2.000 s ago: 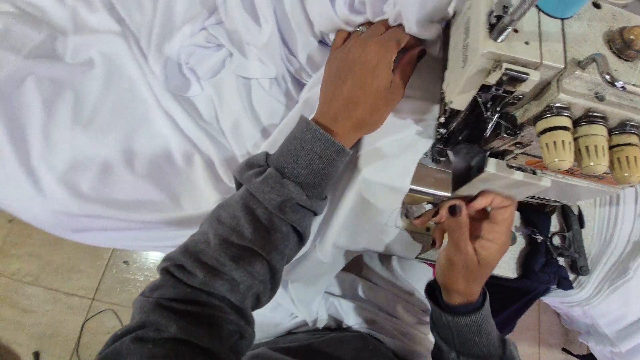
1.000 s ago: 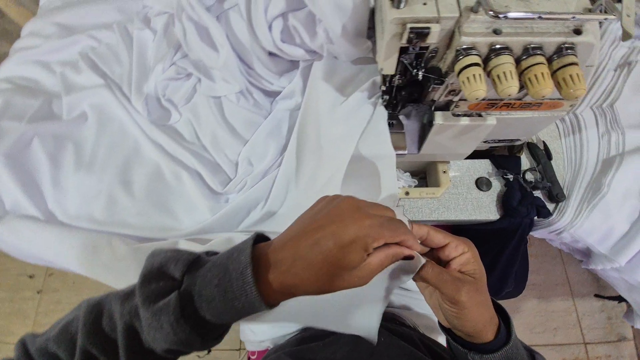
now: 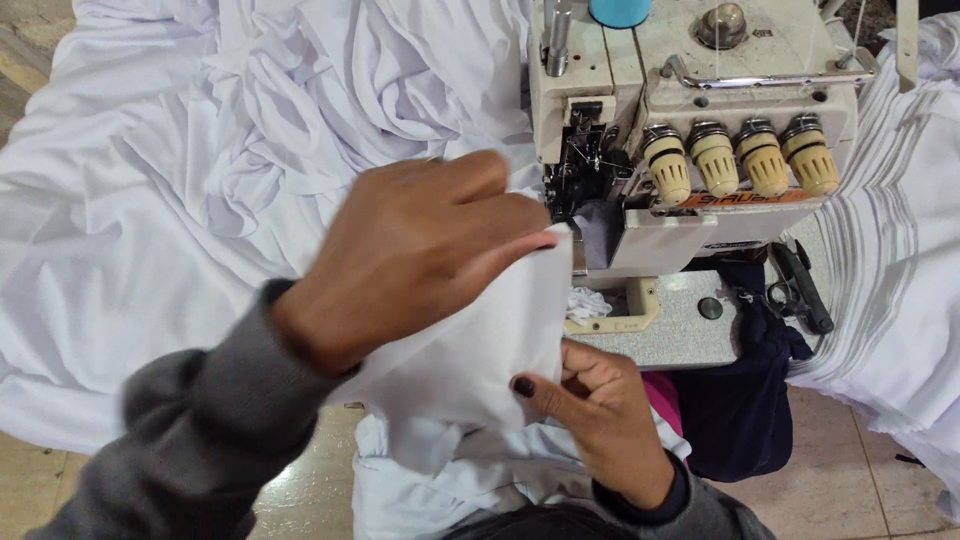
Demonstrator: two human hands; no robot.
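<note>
My left hand (image 3: 427,247) pinches the upper corner of a white fabric piece (image 3: 480,330) between thumb and fingers, just left of the needle area of an overlock sewing machine (image 3: 667,225). Lower down, my right hand (image 3: 600,412) grips the same edge, its thumb on top of the cloth. The fabric is stretched between both hands, in front of the machine's bed. Four cream tension knobs (image 3: 712,161) line the machine's front. My left hand is slightly blurred.
Heaped white fabric (image 3: 150,225) covers the left side. Stacked white cut pieces (image 3: 892,247) lie at the right. Black thread snips (image 3: 802,289) rest beside the machine, near a hanging dark blue cloth (image 3: 727,420). More white cloth (image 3: 420,487) lies on the lap.
Two seconds ago my left hand was on the cloth beyond the needle area. A second ago both hands were close together below it; now they are apart, the left one farther up with the fabric's corner.
</note>
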